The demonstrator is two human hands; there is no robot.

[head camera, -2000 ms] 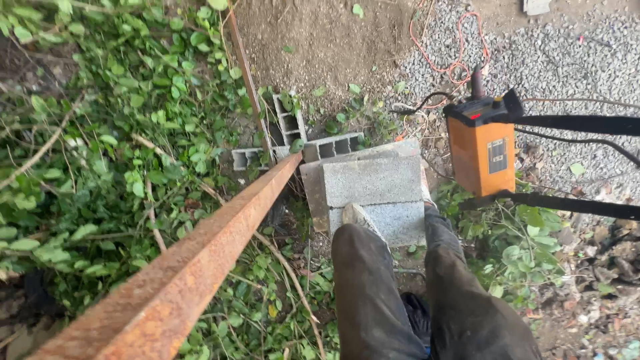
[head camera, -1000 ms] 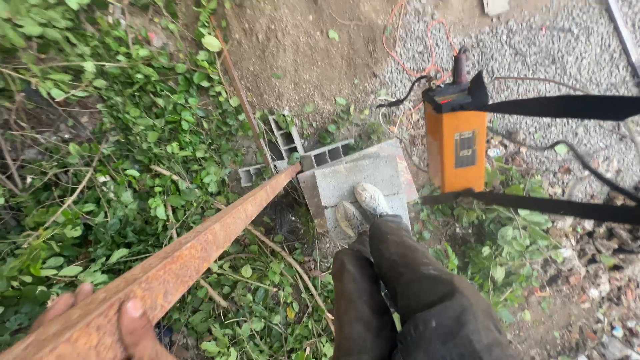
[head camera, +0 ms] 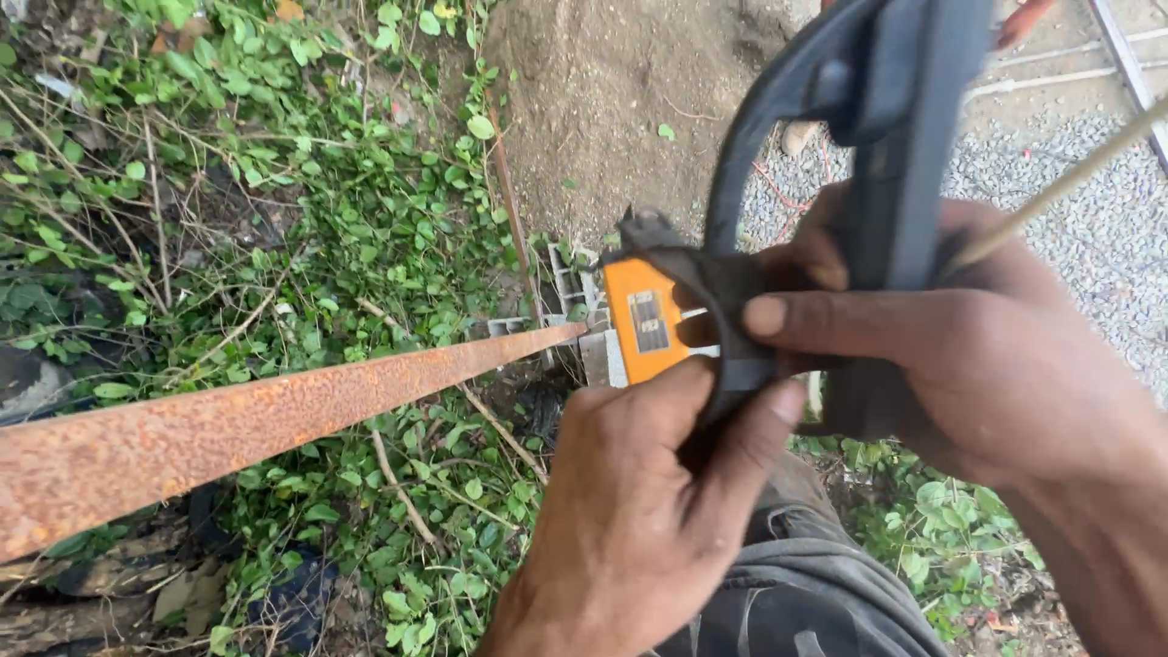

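Note:
In the middle, my left hand (head camera: 639, 511) pinches the lower black band of a black plastic piece with a curved rim (head camera: 744, 164), blurred and close to the camera. To its right, my right hand (head camera: 967, 338) grips the same piece, with its thumb lying across the band. A thin tan rod (head camera: 1068, 196) runs from behind the right hand to the upper right; how it is held is hidden. Behind my fingers is an orange portable welding machine (head camera: 646, 319), partly covered. A rusty steel beam (head camera: 274, 415) slants in from the left, touched by neither hand.
Hollow concrete blocks (head camera: 573, 278) stand near the beam's far end. Green vines (head camera: 365, 219) cover the left side, with branches on the ground. Gravel (head camera: 1058, 182) and a metal bar (head camera: 1127, 68) are at the right. Part of a person (head camera: 1024, 20) shows at the upper right edge.
One second ago a hand was on the rusty beam at lower left; now both my hands are in front of me on the black piece, which the earlier frames do not show. The view has shifted.

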